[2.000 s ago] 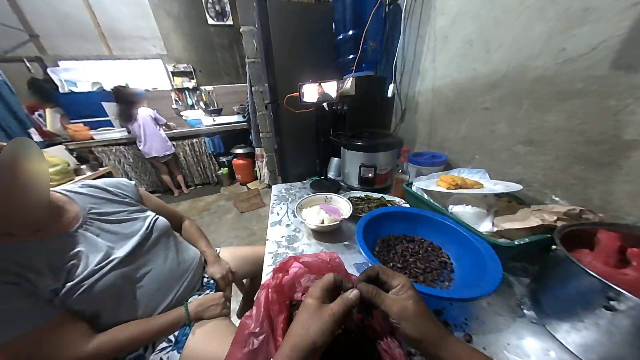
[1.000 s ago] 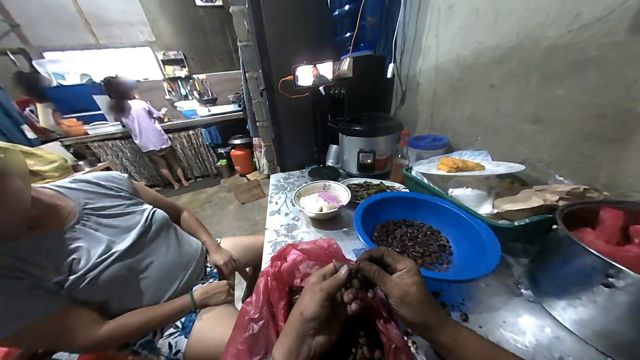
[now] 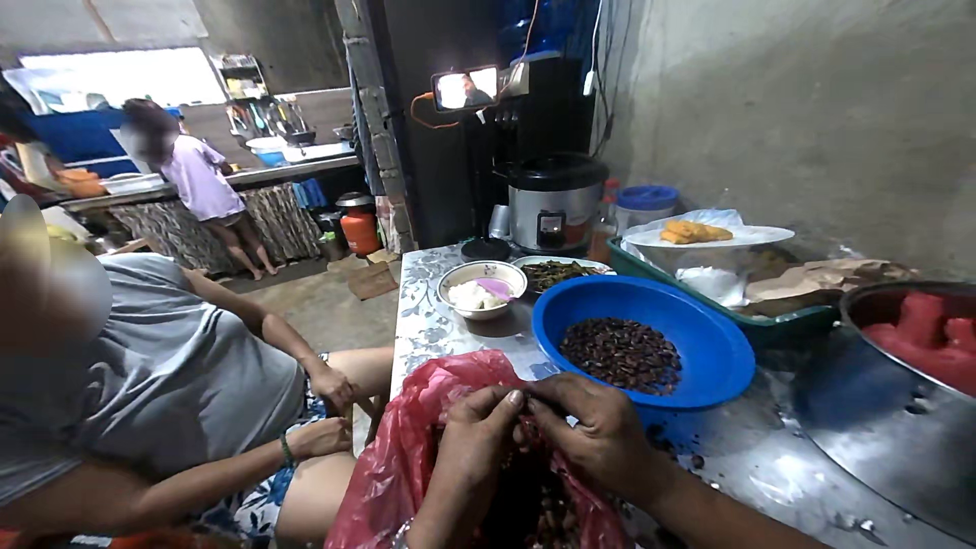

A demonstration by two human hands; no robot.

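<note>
My left hand [image 3: 480, 438] and my right hand [image 3: 598, 431] meet at the fingertips over an open red plastic bag [image 3: 396, 450]. Some brown beans or seeds lie inside the bag. The left fingers are curled around a few of these, partly hidden by the palm; a small dark piece seems pinched between both hands. Just beyond the right hand, a blue plastic basin [image 3: 709, 343] holds a pile of dark brown seeds [image 3: 621, 354]. Dark bits of skin or shell [image 3: 671, 446] are scattered on the table beside my right wrist.
A bowl of white food [image 3: 482, 293], a plate of cooked greens [image 3: 557, 273] and a rice cooker [image 3: 557, 206] stand behind the basin. At right are a green tray [image 3: 778, 332] and a large metal pot [image 3: 900, 427]. A person [image 3: 198, 358] sits close at left; another stands at the far counter.
The seeds seen in my left hand a second ago are now mostly hidden by its curled fingers. The seated person's hands have shifted a little on the lap.
</note>
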